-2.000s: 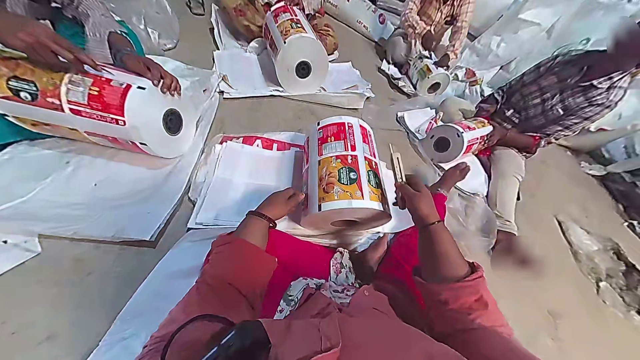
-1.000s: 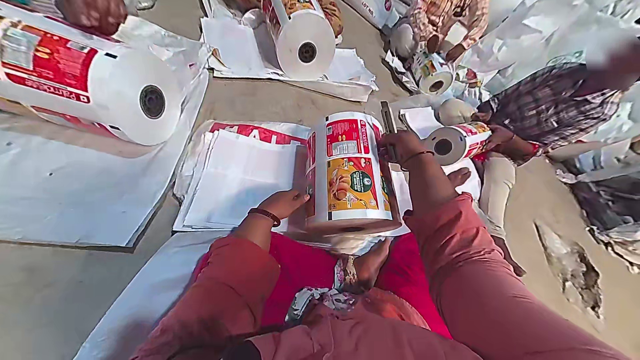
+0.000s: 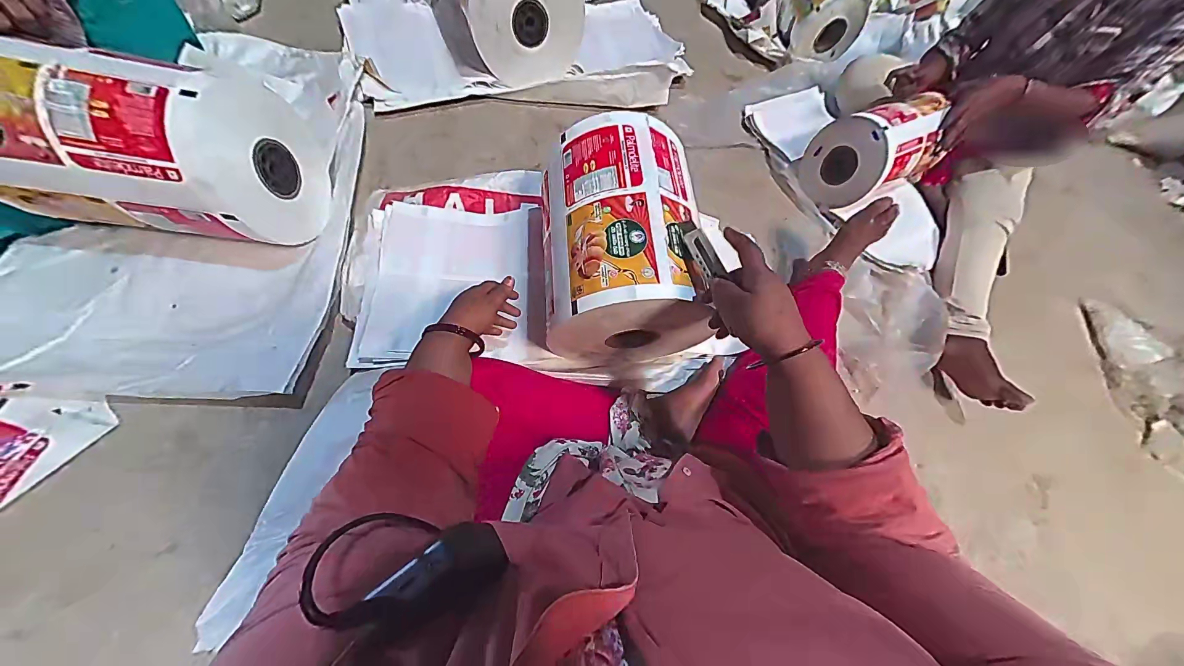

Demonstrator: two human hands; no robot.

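A printed packaging-film roll stands in front of me, its hollow core facing me, on stacked white sheets. My left hand is just left of the roll, fingers apart, over the sheets and holding nothing that shows. At the roll's right side my right hand grips a narrow metal tool with a slot, perhaps a scraper or cutter; its tip lies by the printed face. Whether the tip touches the film is unclear.
A large printed roll lies at the left on a white sheet, a person's hand above it. Another roll is at the top. On the right, a seated person holds a smaller roll. Clear plastic lies near my right foot.
My left hand has come away from the roll's side to the left. My right hand with the tool has moved from near the roll's far end down toward its near end.
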